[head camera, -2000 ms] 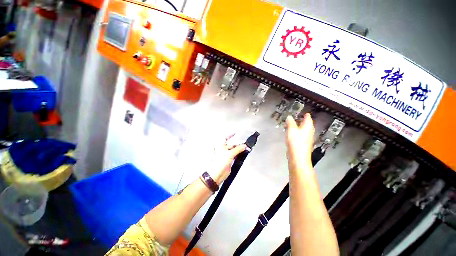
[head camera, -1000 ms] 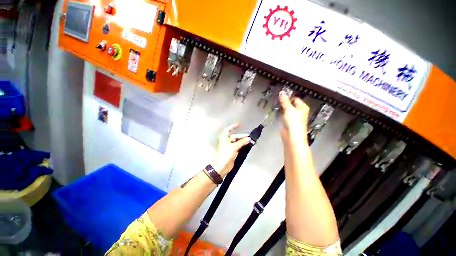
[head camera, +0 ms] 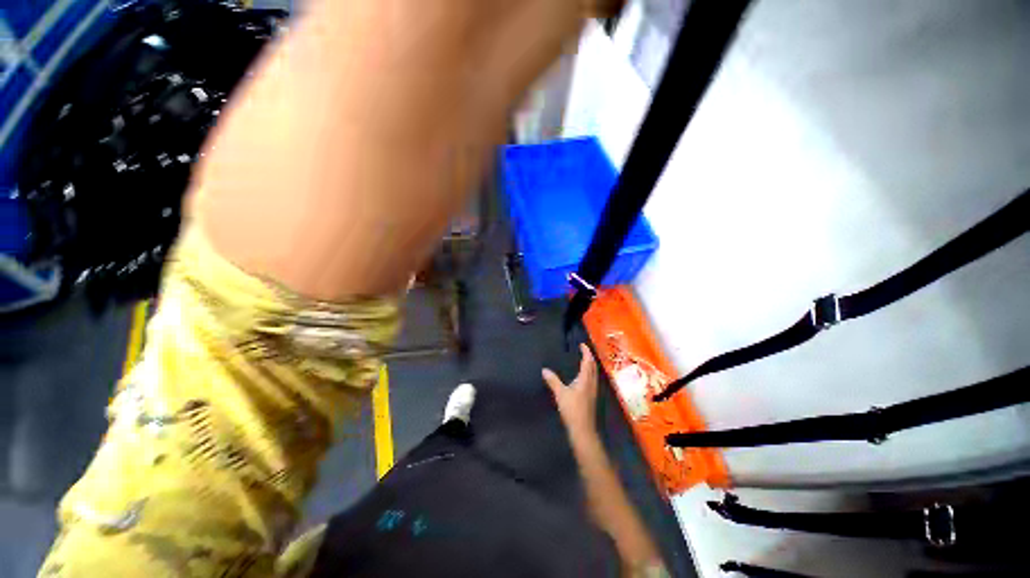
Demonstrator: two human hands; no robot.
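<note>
A long black strap [head camera: 658,130] runs down from the top edge, with a small silver buckle near its lower end. My left forearm, in a yellow patterned sleeve, fills the upper left and rises past the top edge; the left hand is cut off, so its hold on the strap is hidden. My right hand [head camera: 576,393] is low in the middle, fingers apart and empty, just below the strap's lower end and not visibly touching it. More black straps with silver buckles [head camera: 827,311] hang at the right; their upper ends are out of view.
A blue crate [head camera: 544,203] stands beyond the strap. The machine's orange base [head camera: 644,390] runs along the white panel at the right. A black strap pile [head camera: 124,147] with metal glints lies upper left. My white shoe [head camera: 460,403] is on the grey floor with yellow lines.
The view has swung down from the clips to the floor. My right hand has come down from the clip and is open. My left hand has left the picture.
</note>
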